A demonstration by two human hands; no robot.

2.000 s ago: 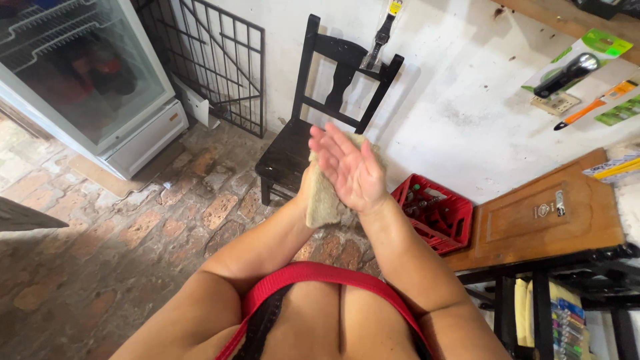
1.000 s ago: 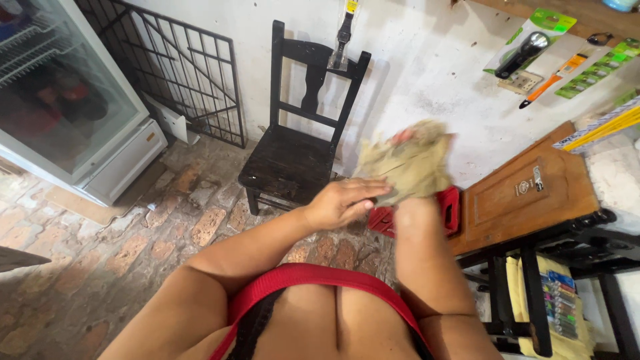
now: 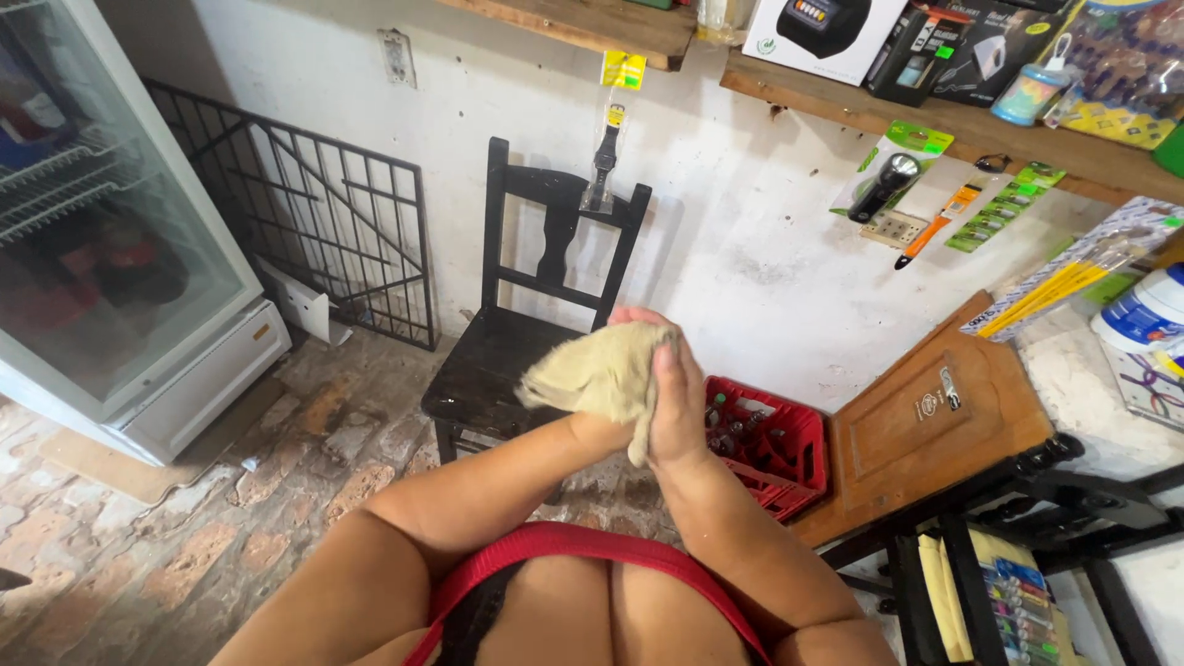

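A beige cloth, crumpled and slightly blurred, is between my two hands in front of my chest. My right hand presses on its right side, with the fingers pointing up. The cloth covers most of my left hand; only the part near the wrist shows plainly below it, so its fingers cannot be made out. Just behind the cloth stands a black wooden chair, its backrest against the white wall.
A glass-door fridge and a black metal grille stand at the left. Right of my hands are a red bottle crate and a wooden panel. Packaged goods hang below a wooden shelf; a packaged wristwatch hangs by the chair.
The cloth was spread over my right hand to the right a second ago; now it is bunched between both hands, further left. The view has tilted up somewhat, showing more shelf.
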